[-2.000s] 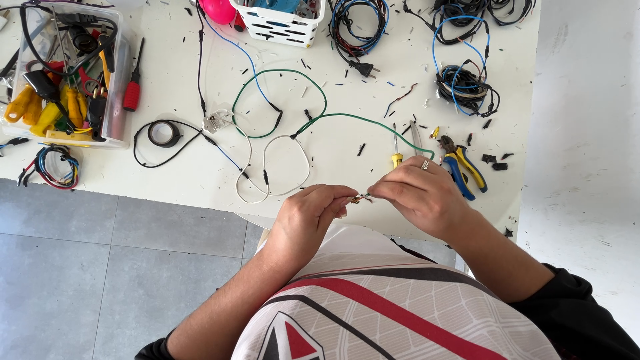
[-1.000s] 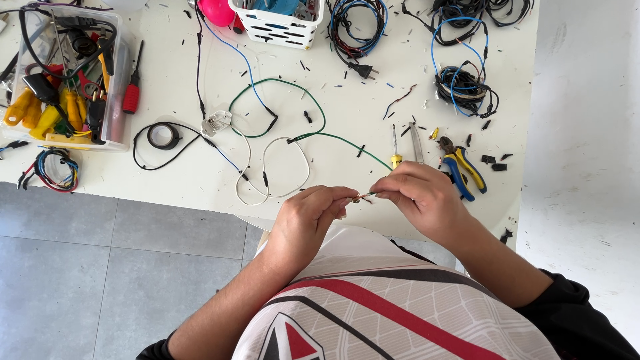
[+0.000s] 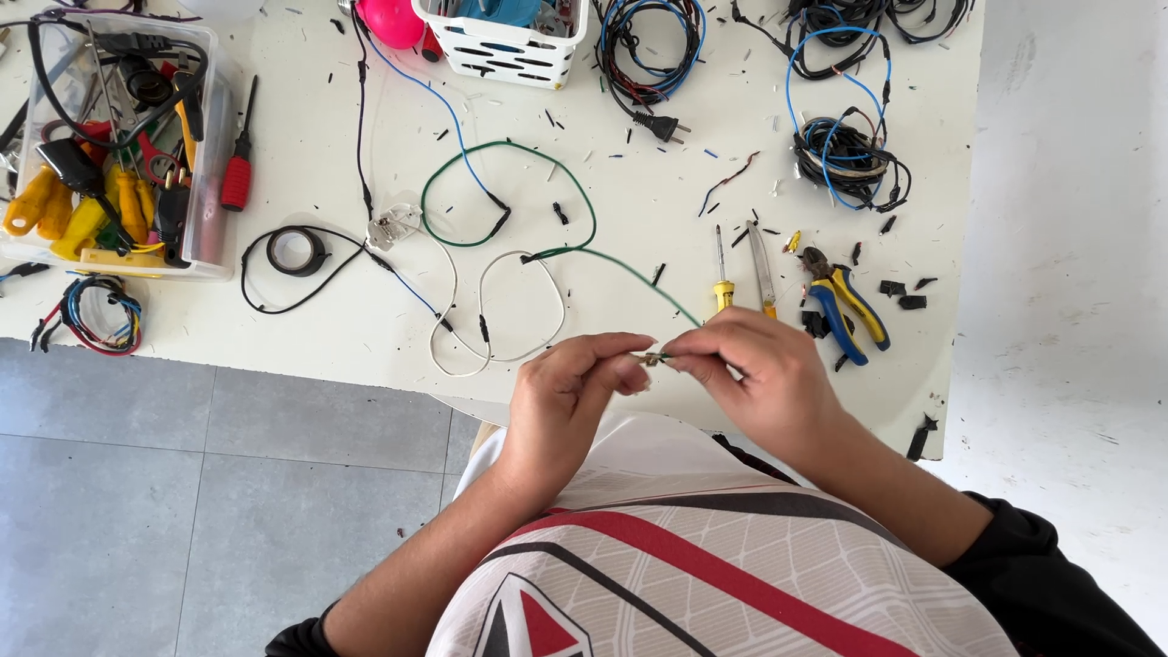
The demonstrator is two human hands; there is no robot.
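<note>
Near the table's front edge, my left hand point(image 3: 568, 401) pinches a small brass-coloured metal part point(image 3: 650, 359) between thumb and fingertips. My right hand point(image 3: 762, 383) grips the end of a green wire point(image 3: 639, 276) right beside that part; the fingers partly hide where the two meet. The green wire loops back over the table, near a white wire point(image 3: 563, 315) and a clear plastic fitting point(image 3: 394, 226). A yellow-handled screwdriver point(image 3: 723, 287) and a blade point(image 3: 760, 265) lie just beyond my right hand, with blue and yellow cutting pliers point(image 3: 844, 306) to their right.
At left stand a clear tool bin point(image 3: 214, 182), a red screwdriver point(image 3: 237, 173) and a roll of black tape point(image 3: 295, 251). A white basket point(image 3: 511, 55), a coiled cable with plug point(image 3: 648, 55) and a black wire bundle point(image 3: 844, 160) lie at the back. Wire scraps are scattered about.
The green wire has shifted: its loop and the stretch leading to my right hand lie differently from two seconds ago. Both hands stay close together in about the same place.
</note>
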